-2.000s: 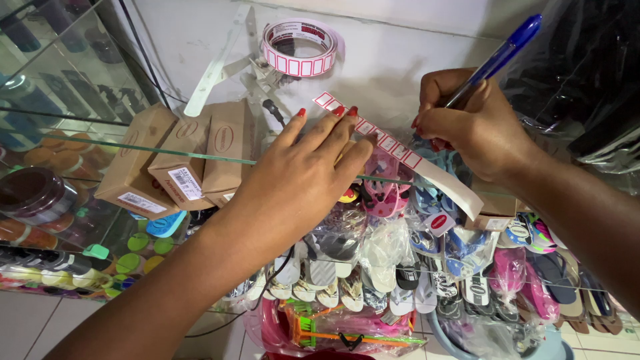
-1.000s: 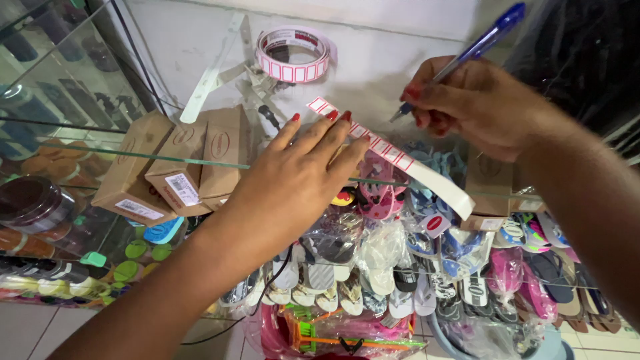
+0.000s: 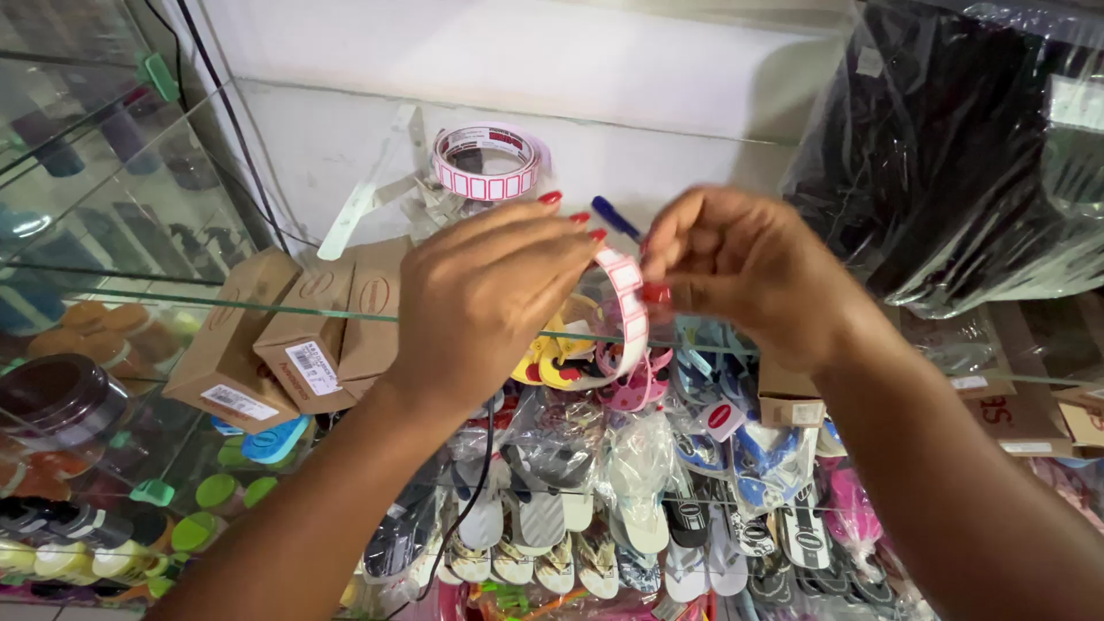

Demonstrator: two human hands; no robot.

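Observation:
My left hand holds one end of a strip of red-bordered white stickers at its fingertips, and the strip curls down in a loop. Close to the strip's right edge is my right hand, blurred, its thumb and fingers near together; whether it pinches a sticker I cannot tell. A blue pen shows just left of my right fingers, its other end hidden; whether it lies on the glass or is held is unclear. Behind my left hand, the roll of the same stickers sits on the glass shelf.
Brown cardboard boxes stand left, beside a dark-lidded jar. Bagged flip-flops fill the shelves below. Dark goods in clear plastic are at the right. A metal bracket and black cable are by the wall.
The sticker strip lay flat under my left hand and is now lifted and curled. My right hand held the pen in a writing grip; now its fingers are at the strip and the pen points differently.

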